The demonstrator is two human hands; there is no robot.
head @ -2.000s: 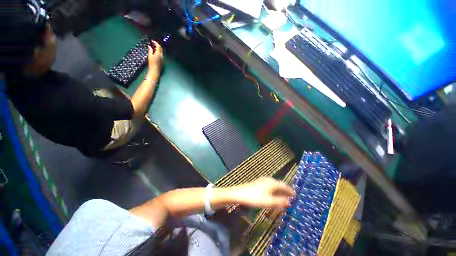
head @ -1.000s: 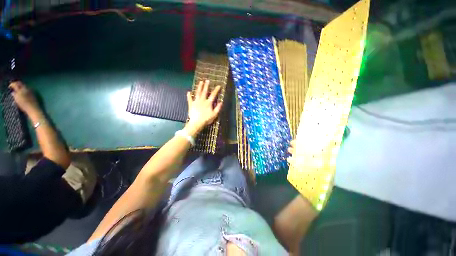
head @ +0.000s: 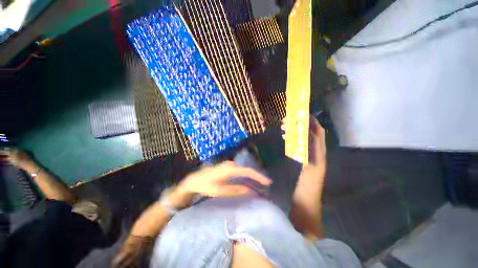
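Note:
My right hand (head: 316, 144) grips the lower end of a long yellow board (head: 299, 84), which stands nearly upright with its narrow face towards me. My left hand (head: 230, 180) is over my lap, blurred, its fingers apart and empty. A long blue circuit board panel (head: 186, 84) with rows of small pale parts lies tilted on top of the stacked panels. Stacked panels on edge show to its right (head: 223, 63) and to its left (head: 152, 110).
A small grey ribbed stack (head: 112, 119) lies on the green mat (head: 73, 157) at left. A coworker's arm (head: 52, 186) is at the far left. More striped stacks (head: 260, 32) lie behind the yellow board. A white surface (head: 403, 94) with a dark cable is at right.
The view has turned, shifting the stacks left and up. My left hand has left the left stack and come back over my lap. The yellow board has turned from its broad face to a narrow one.

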